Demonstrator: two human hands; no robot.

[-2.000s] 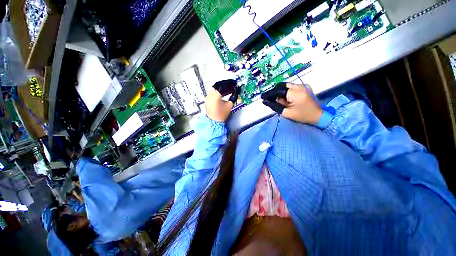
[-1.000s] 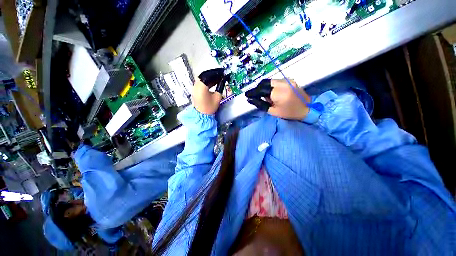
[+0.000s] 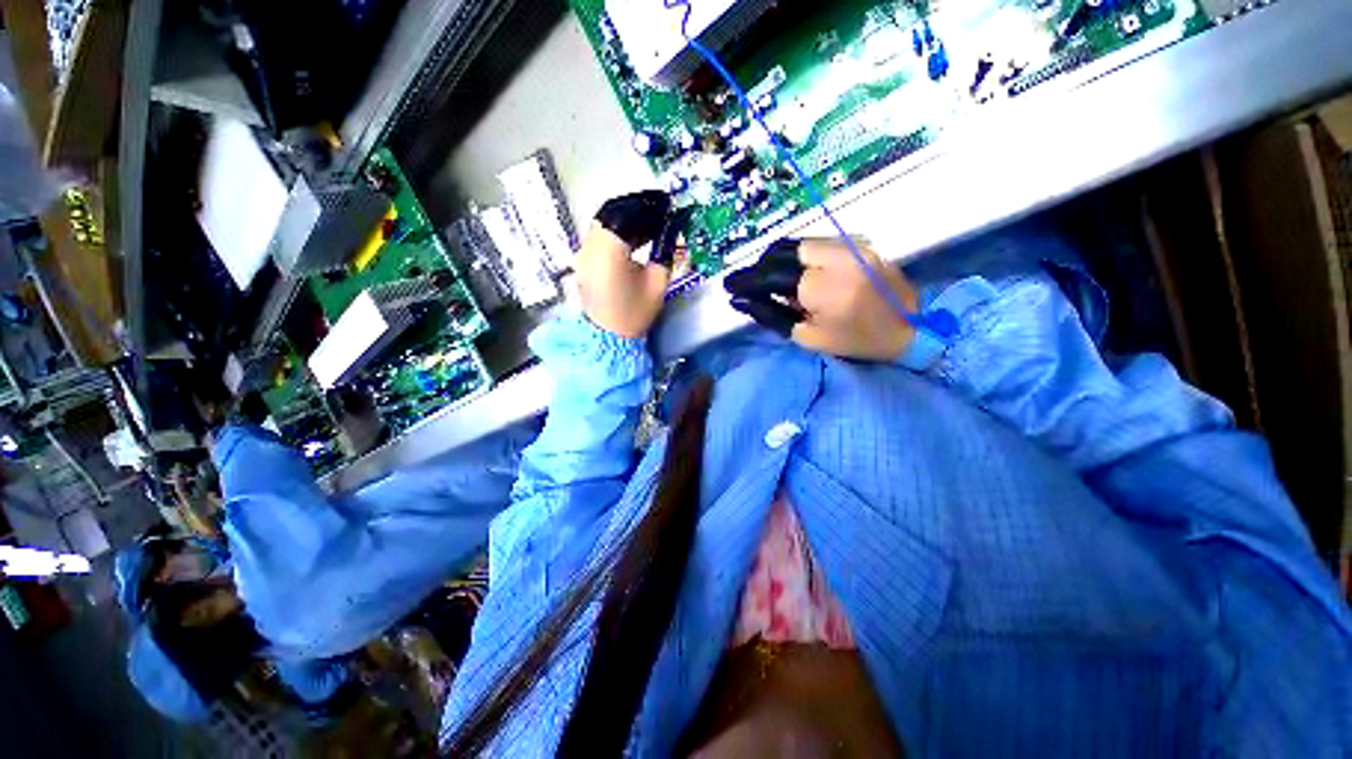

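Observation:
A large green printed circuit board (image 3: 830, 134) lies in front of me at the top, crowded with small parts. My left hand (image 3: 626, 267), with black finger cots, is at the board's near left corner, fingertips close together. My right hand (image 3: 830, 297), also with black finger cots, is just right of it over the metal rail (image 3: 1023, 186), thumb and fingers nearly together. Whether either hand holds a small part is too small and blurred to tell. A blue wrist strap (image 3: 930, 338) is on my right wrist, and its blue cord runs up across the board.
Small bags with white labels (image 3: 512, 237) lie left of the board. A second board (image 3: 423, 319) with a white heatsink (image 3: 356, 338) lies further left. A person in a blue smock (image 3: 371, 556) is at the left. Brown cardboard (image 3: 1305, 267) stands at right.
The board and both hands have shifted left and slightly up in the picture since the earliest frame. The hands stay near the board's near left corner, with only small finger movements.

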